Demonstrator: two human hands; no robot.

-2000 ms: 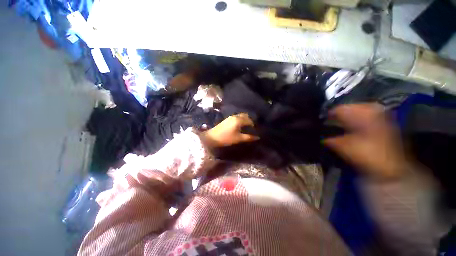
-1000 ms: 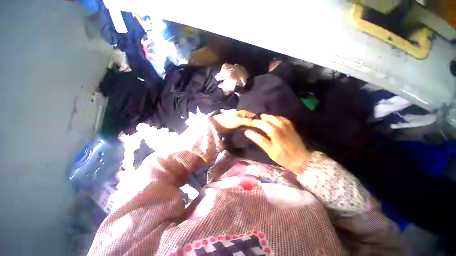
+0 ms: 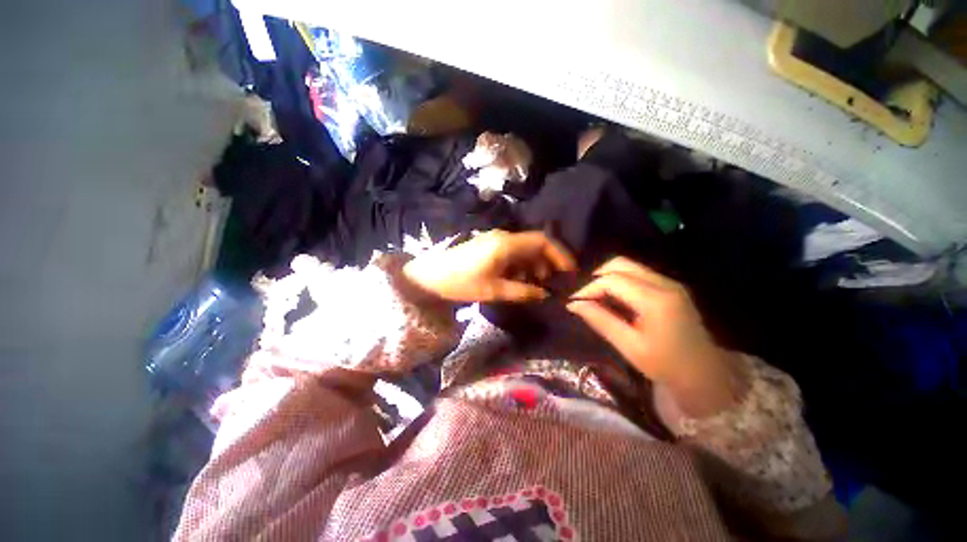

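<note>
A black garment piece point(image 3: 589, 206) lies over the lap below the table edge. My left hand point(image 3: 490, 267) and my right hand point(image 3: 647, 318) are close together above the lap. The fingertips of both hands pinch the dark cloth between them, with a small gap between the hands. The exact edge they hold is too dark to make out.
The white machine table point(image 3: 636, 85) with its printed ruler edge runs across the top. A yellowish frame point(image 3: 848, 90) is at upper right. A black pile point(image 3: 392, 201) and a white scrap point(image 3: 496, 162) lie below. Clear plastic point(image 3: 201, 337) is at left.
My right hand came in from the right to meet my left hand at the cloth. Since a second ago the hands have parted slightly. The view has shifted, with the table now slanting.
</note>
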